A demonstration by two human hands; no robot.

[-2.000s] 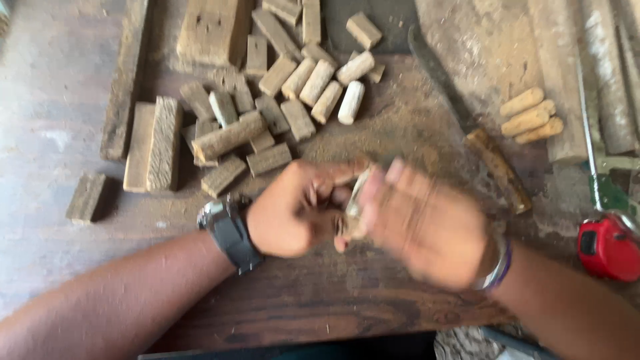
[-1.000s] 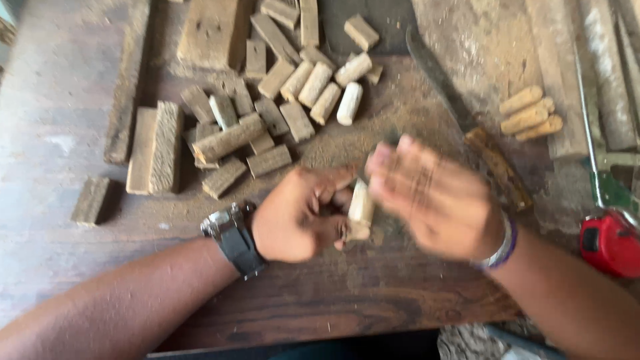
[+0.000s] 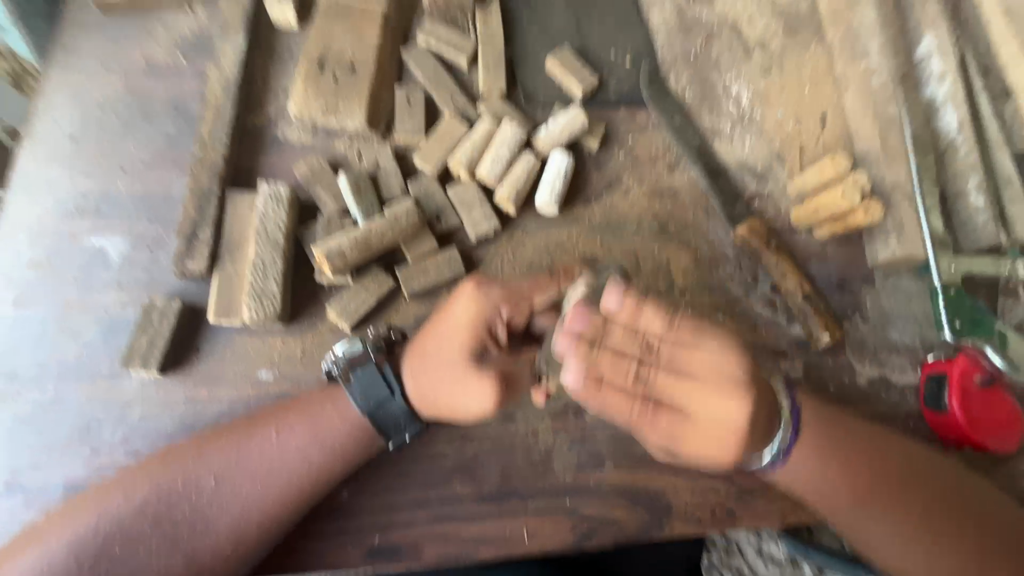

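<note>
My left hand (image 3: 480,348), with a watch at its wrist, grips a small pale wooden piece (image 3: 576,294) over the table. Blurred and held flat with its fingers together, my right hand (image 3: 664,372) lies against the right side of that piece and covers much of it. Whether something thin is under the right fingers cannot be told. Beyond the hands is a pile of small wooden blocks (image 3: 472,210), among them several rounded ones and a whitish rounded piece (image 3: 554,182).
A knife with a wooden handle (image 3: 788,280) lies right of the pile. Several slim wooden pegs (image 3: 832,196) and a red tape measure (image 3: 972,398) are farther right. Thicker blocks (image 3: 268,256) and a long wooden strip (image 3: 216,144) lie at left.
The right hand has shifted against the held piece and now covers more of it than a second ago. The left hand keeps its grip.
</note>
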